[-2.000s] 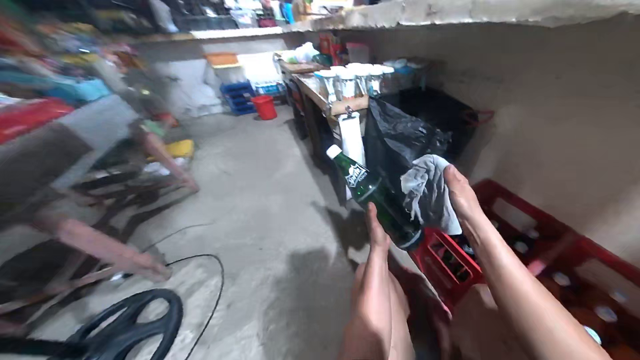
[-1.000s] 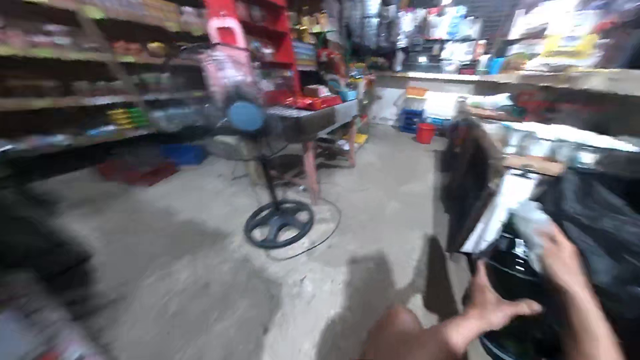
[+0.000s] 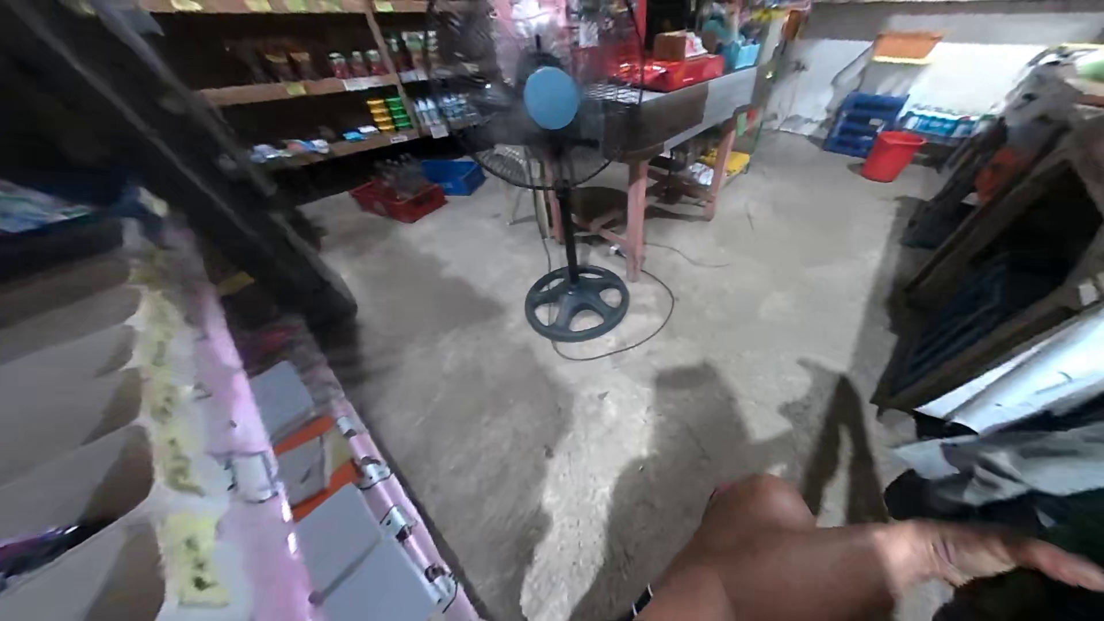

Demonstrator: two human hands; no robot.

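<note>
My left hand [image 3: 983, 556] reaches toward the right edge at the lower right, fingers stretched over a dark area; whether it holds anything is not clear. The forearm and a bent knee [image 3: 763, 500] are beside it. Just above the hand lies a grey, crumpled cloth or plastic [image 3: 1018, 461], blurred. My right hand is out of view, and so is whatever it holds.
A black pedestal fan [image 3: 576, 302] stands mid-floor, its cord looping beside a wooden table [image 3: 636, 216]. A pink-edged rack [image 3: 250, 448] runs along the left. Behind are a red crate [image 3: 401, 203], a blue crate [image 3: 453, 177] and a red bucket [image 3: 893, 157].
The view has swung far to the left. Two seconds ago my left hand held a green bottle and my right hand a grey cloth; my right hand has left the view.
</note>
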